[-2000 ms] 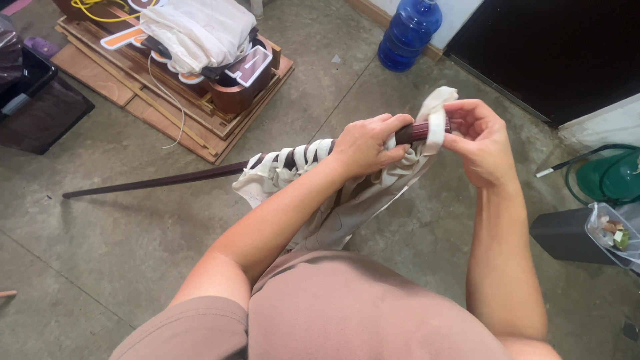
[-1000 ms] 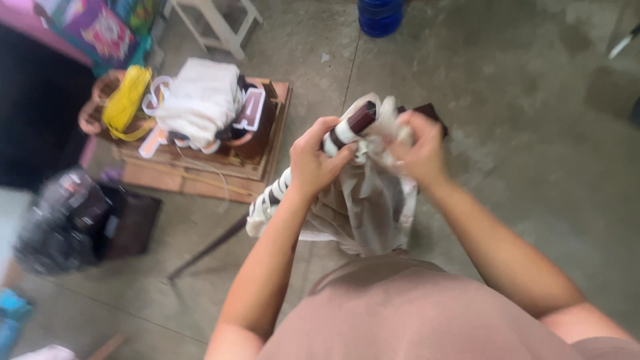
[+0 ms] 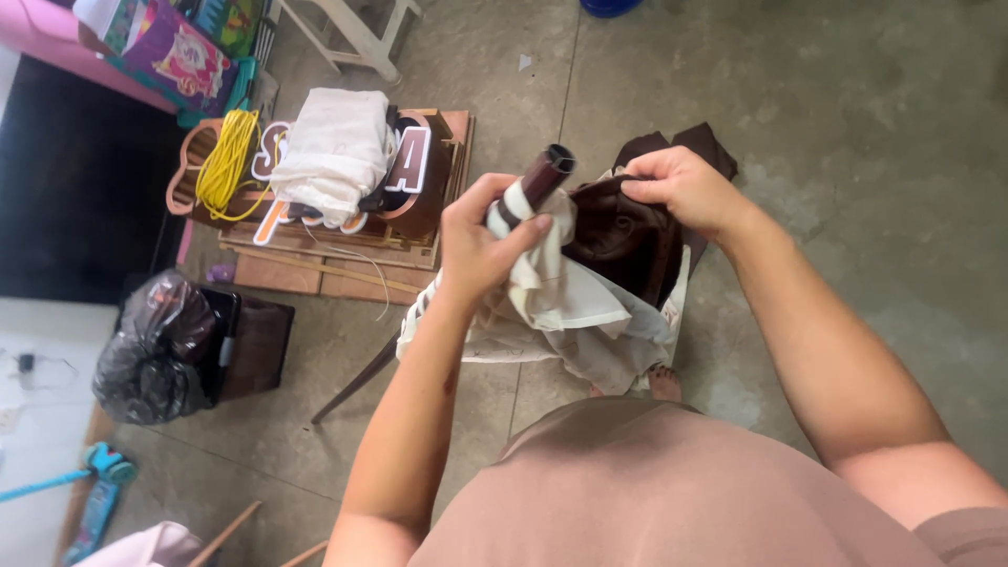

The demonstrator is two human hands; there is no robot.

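Observation:
My left hand (image 3: 492, 236) is closed round a dark tube (image 3: 543, 175) with an open hollow end, gripping white fabric loops threaded on it. The tube's far part slants down to the floor at the left. White cloth (image 3: 583, 303) hangs from the loops in front of me. To the right, my right hand (image 3: 677, 185) pinches the edge of a dark brown cloth (image 3: 622, 228) between thumb and fingers. This brown cloth lies against the white cloth, and more of it shows behind my right hand.
A stack of wooden boards (image 3: 279, 272) bears folded white cloth (image 3: 335, 150), cut-out letters and a yellow cord coil (image 3: 228, 165). Below it stands a dark bin (image 3: 256, 342) beside a black plastic bag (image 3: 153, 354). A white stool (image 3: 354, 47) is at the top, a blue scooter (image 3: 98, 504) at lower left.
My right hand has left the tube's end and now holds brown cloth, which has come into view. My left hand stays on the tube and loops. The view has swung left.

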